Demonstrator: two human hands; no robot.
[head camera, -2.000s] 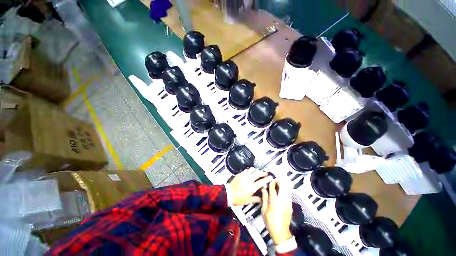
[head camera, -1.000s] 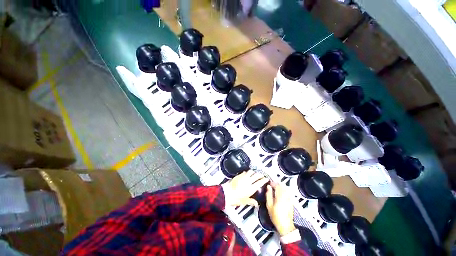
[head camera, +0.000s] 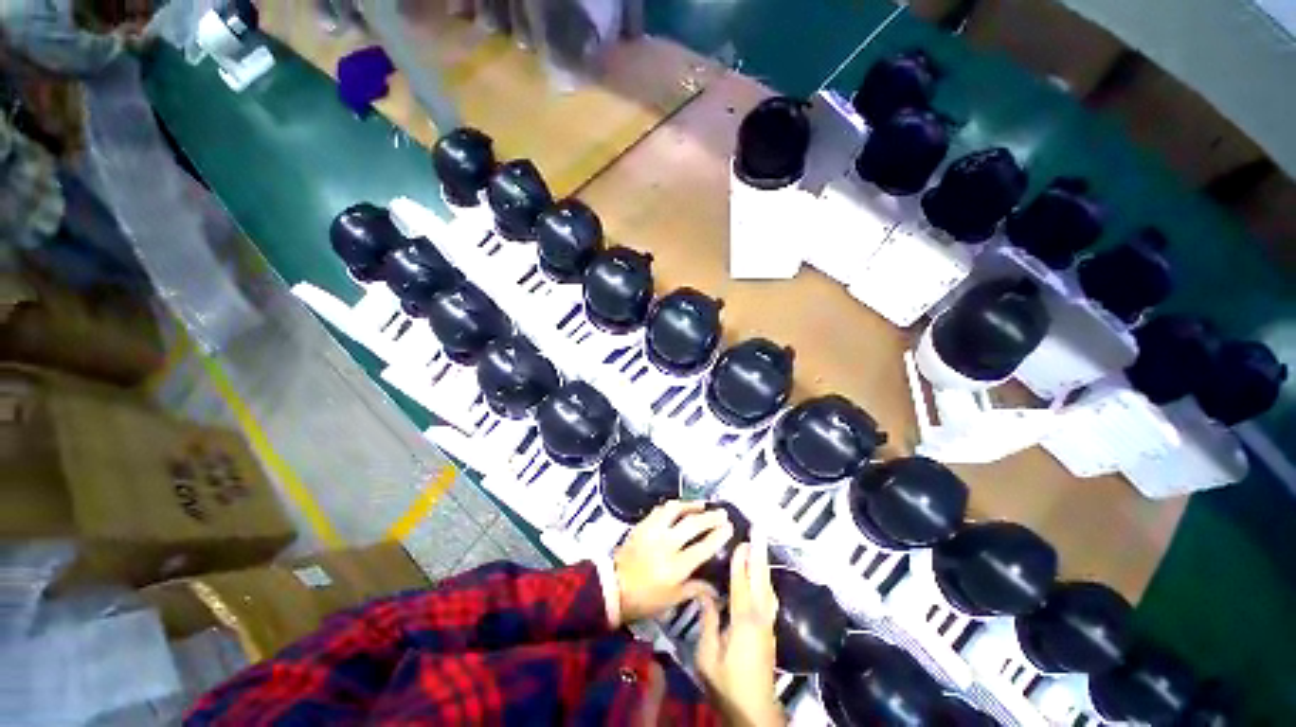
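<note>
Two close rows of white units with glossy black camera heads (head camera: 620, 288) run diagonally across the bench. My left hand (head camera: 665, 562) and my right hand (head camera: 742, 639) are both at one black camera head (head camera: 726, 531) in the near row. The left fingers reach over its near left side and the right fingers lie against its lower right side. The fingers cover much of this head. Whether a small piece is between them cannot be told. A pale, finely patterned strip (head camera: 884, 633) shows between the rows, partly hidden by the heads.
More white units with black heads (head camera: 991, 328) stand grouped on brown board (head camera: 839, 315) at the right. A purple cloth-like item (head camera: 364, 80) and a white unit (head camera: 232, 43) lie farther up the green bench. Cartons (head camera: 164, 476) stand on the floor at left. Part of another person (head camera: 64, 36) shows top left.
The camera view has shifted, bringing the far white unit at top left into sight. Both hands stay at a head in the near row, with the right fingers now straighter and closer together.
</note>
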